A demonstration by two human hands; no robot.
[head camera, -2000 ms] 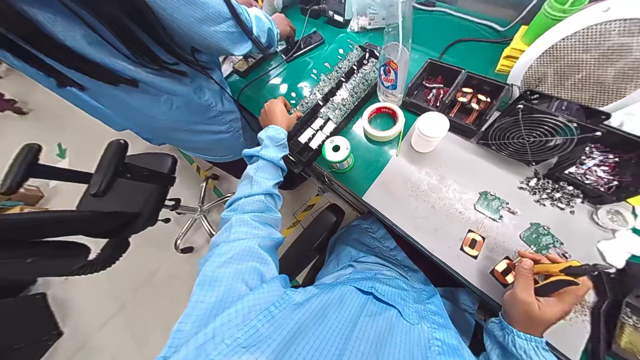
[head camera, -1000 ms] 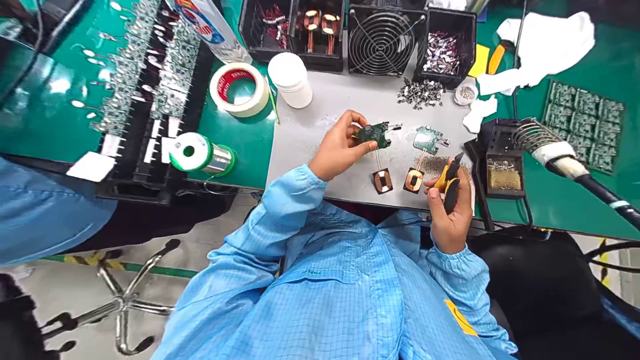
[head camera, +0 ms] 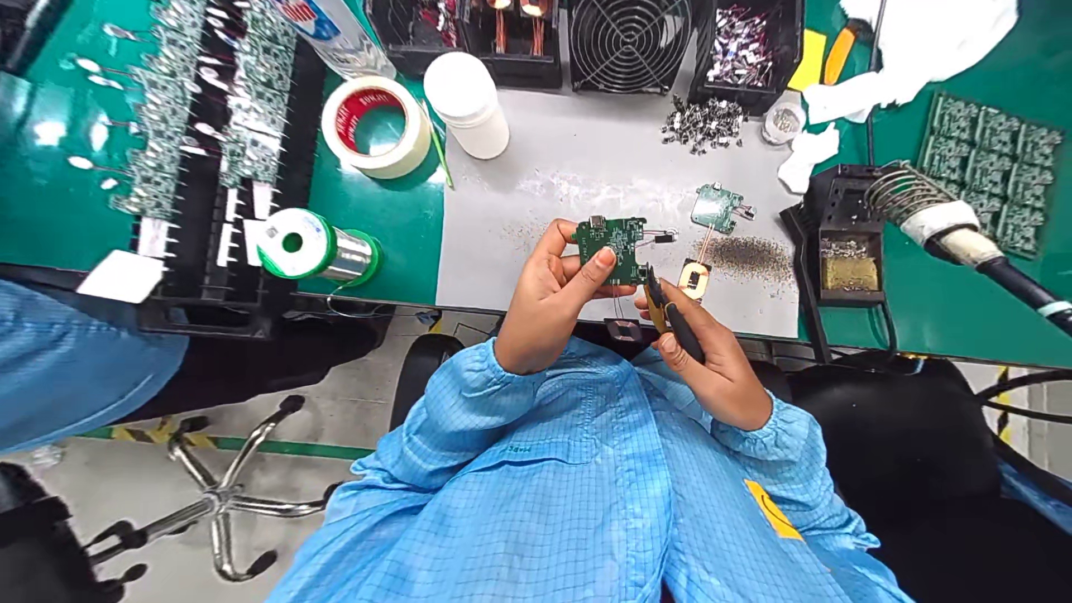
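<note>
A green circuit board (head camera: 615, 247) is pinched between the thumb and fingers of my left hand (head camera: 557, 293). Thin wires run from it down to a copper coil on a dark square (head camera: 623, 329), which hangs near the mat's front edge. My right hand (head camera: 708, 360) grips yellow-and-black cutters (head camera: 670, 318), their jaws at the lower right corner of the board. A second circuit board (head camera: 716, 208) lies on the grey mat (head camera: 544, 176), wired to another coil (head camera: 693, 279). Brown debris (head camera: 745, 258) is scattered beside that coil.
A solder spool (head camera: 318, 247), a masking tape roll (head camera: 375, 127) and a white bottle (head camera: 469, 105) stand left. A black rack (head camera: 293, 151) holds boards. Behind are a fan (head camera: 630, 42) and component bins (head camera: 745, 50). A soldering iron in its coiled holder (head camera: 930, 209) is at right.
One second ago my left hand held the board farther from the cutters; now board and cutters meet. Two seconds ago my left hand was at the rack. The view has swung to the right.
</note>
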